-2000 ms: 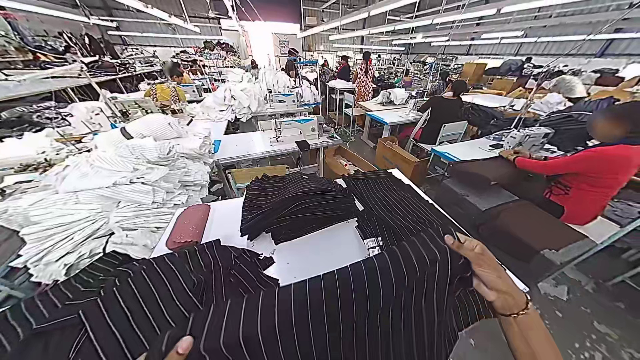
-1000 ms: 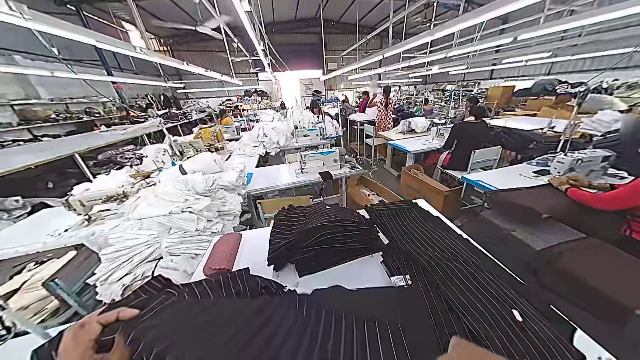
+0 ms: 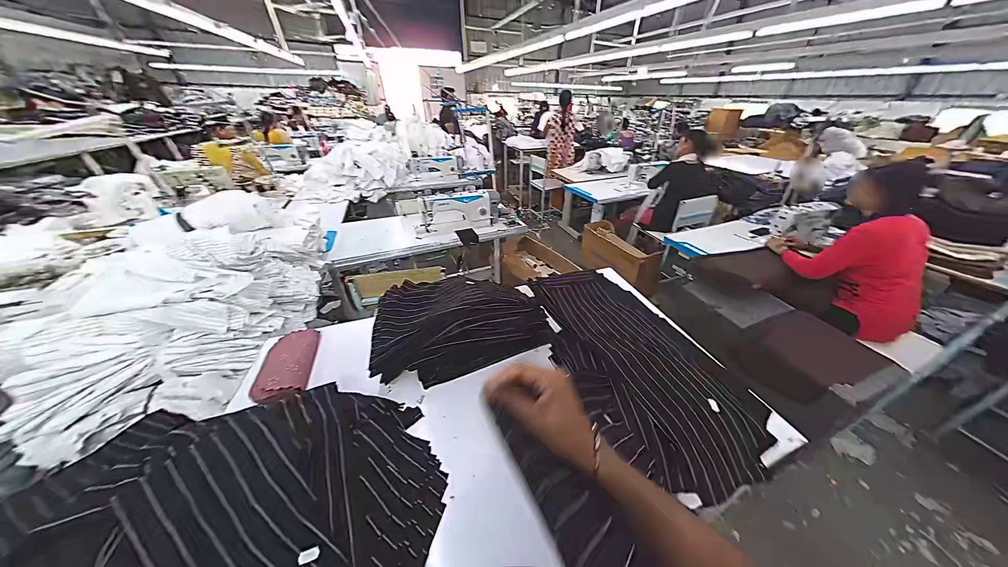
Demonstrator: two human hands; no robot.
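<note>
My right hand point(image 3: 543, 409), a bracelet at its wrist, grips the edge of a black striped fabric piece point(image 3: 551, 480) that hangs below it over the right part of the white table point(image 3: 480, 472). A long stack of black striped pieces point(image 3: 654, 378) lies beside that hand along the table's right side. Farther back is a shorter heap of black striped pieces point(image 3: 457, 323). Another pile of striped black fabric point(image 3: 276, 480), with a small white tag on it, spreads over the near left. My left hand is out of view.
A dark red cushion-like item point(image 3: 286, 365) sits at the table's left edge. White striped garments point(image 3: 173, 307) are heaped at the left. A sewing machine point(image 3: 457, 213) stands on a table ahead, near cardboard boxes point(image 3: 620, 253). A person in red point(image 3: 882, 268) works at the right.
The black striped fabric that stretched across the front of the table no longer covers its middle. My right hand has moved inward over the table, and my left hand has left the view.
</note>
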